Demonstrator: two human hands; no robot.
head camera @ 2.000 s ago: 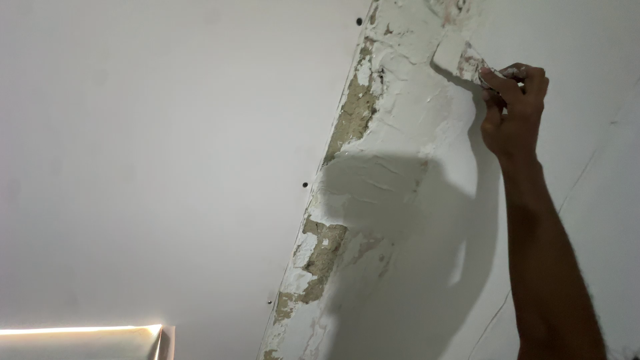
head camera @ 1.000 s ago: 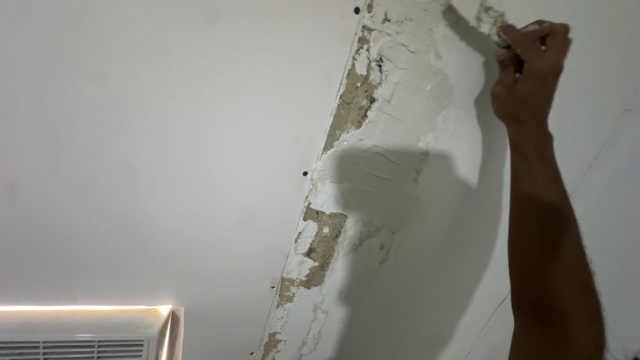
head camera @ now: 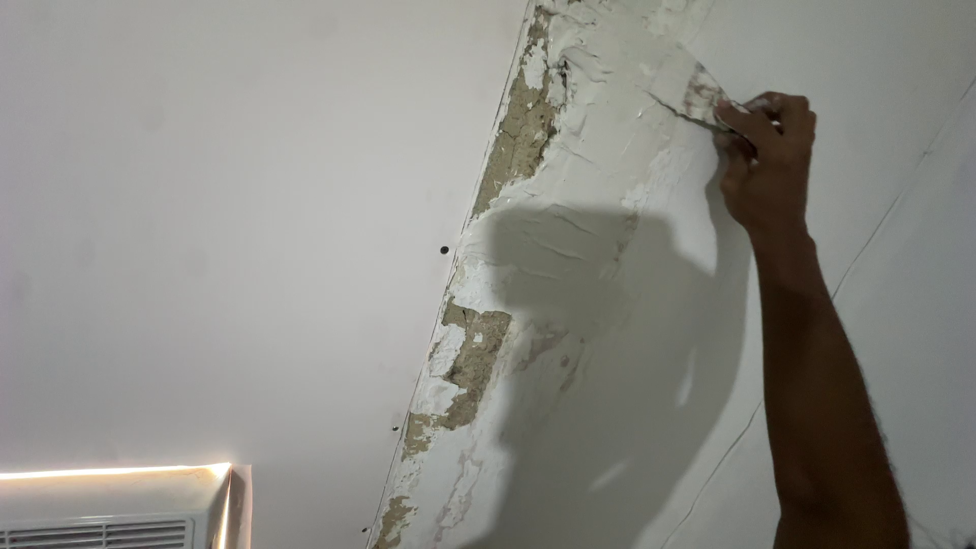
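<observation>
My right hand (head camera: 770,160) reaches up from the lower right, its fingers closed around a putty knife (head camera: 698,95) whose blade is smeared with filler. The blade lies against a band of white filler (head camera: 602,130) on the wall, near the top of the view. Left of the blade, rough brownish bare plaster (head camera: 521,133) shows where the coating is gone. Lower down is another bare patch (head camera: 480,358) with ragged white edges. My left hand is not in view.
A smooth white panel (head camera: 229,229) with dark screw heads (head camera: 444,250) borders the damaged strip. A louvred vent cover (head camera: 114,526) with a glowing edge sits at the lower left. A thin crack (head camera: 877,229) runs along the right. A large shadow falls across the middle.
The right hand with the putty knife went up and right, and has since come back down and left onto the filler. More of the vent cover shows than in the oldest frame.
</observation>
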